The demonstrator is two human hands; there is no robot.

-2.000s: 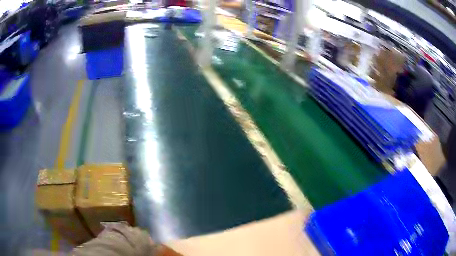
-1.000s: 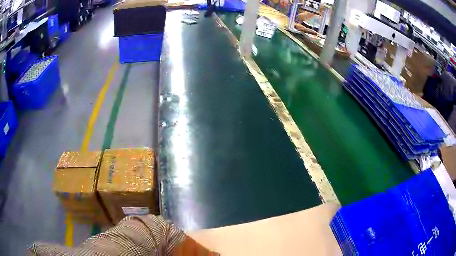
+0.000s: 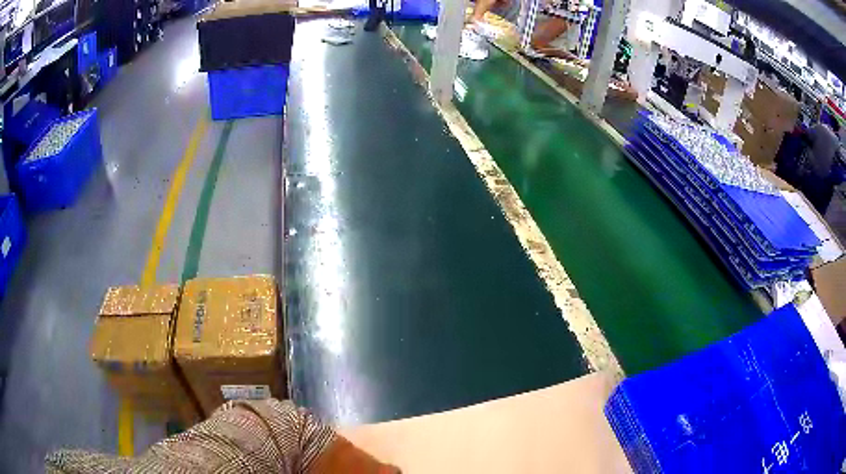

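Observation:
A tan board [image 3: 501,431] lies at the near edge of the belts, cut off by the bottom of the picture. A striped sleeve and a bit of forearm show at the bottom left beside it. The hand of that arm is out of the picture below. My other hand is not visible. A stack of bright-blue corrugated sheets [image 3: 719,393] with white characters lies to the right of the board.
Dark green belt [image 3: 408,250], pale divider strip [image 3: 506,199] and brighter green belt [image 3: 584,241] run forward. More blue sheets [image 3: 724,199] are stacked at right. Cartons [image 3: 227,333] stand on the left floor. Blue bins [image 3: 60,162], white posts [image 3: 447,51] and a person [image 3: 816,157] are farther off.
The view has swung left and sharpened since the first frame, then shifted slightly. The sleeve stays at the bottom left. No object has visibly been moved by a hand.

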